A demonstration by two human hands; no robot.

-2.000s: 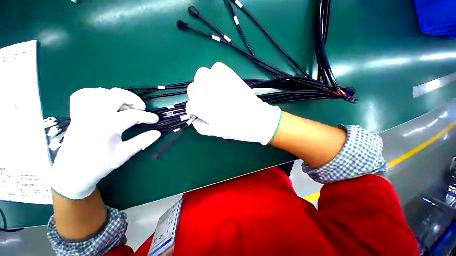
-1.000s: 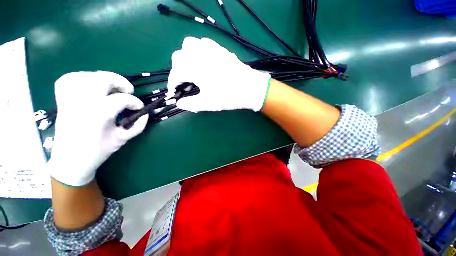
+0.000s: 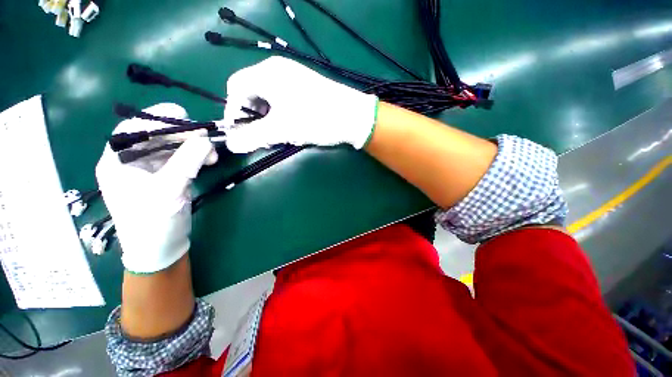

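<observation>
Black wire harnesses [image 3: 398, 92] lie on the green bench, joined at red-and-black end connectors [image 3: 483, 95] on the right. My right hand [image 3: 295, 104], in a white glove, is closed around several black branches. My left hand [image 3: 158, 180], also gloved, holds branch ends with black connector housings [image 3: 129, 142] between thumb and fingers, palm up. One black connector [image 3: 144, 74] sticks out to the left above my left hand. White connector housings [image 3: 96, 237] lie left of my left hand. The fingers partly hide the branches.
A printed paper sheet [image 3: 46, 213] lies at left. More black branch ends [image 3: 221, 38] spread behind my right hand. White and cream connectors [image 3: 74, 15] lie at the top left. A pale flat strip [image 3: 642, 70] is at right. The bench's front edge runs before my red garment.
My left hand has turned palm up and now holds several black connector ends side by side. My right hand has moved left along the branches. The view has shifted, showing connectors at top left.
</observation>
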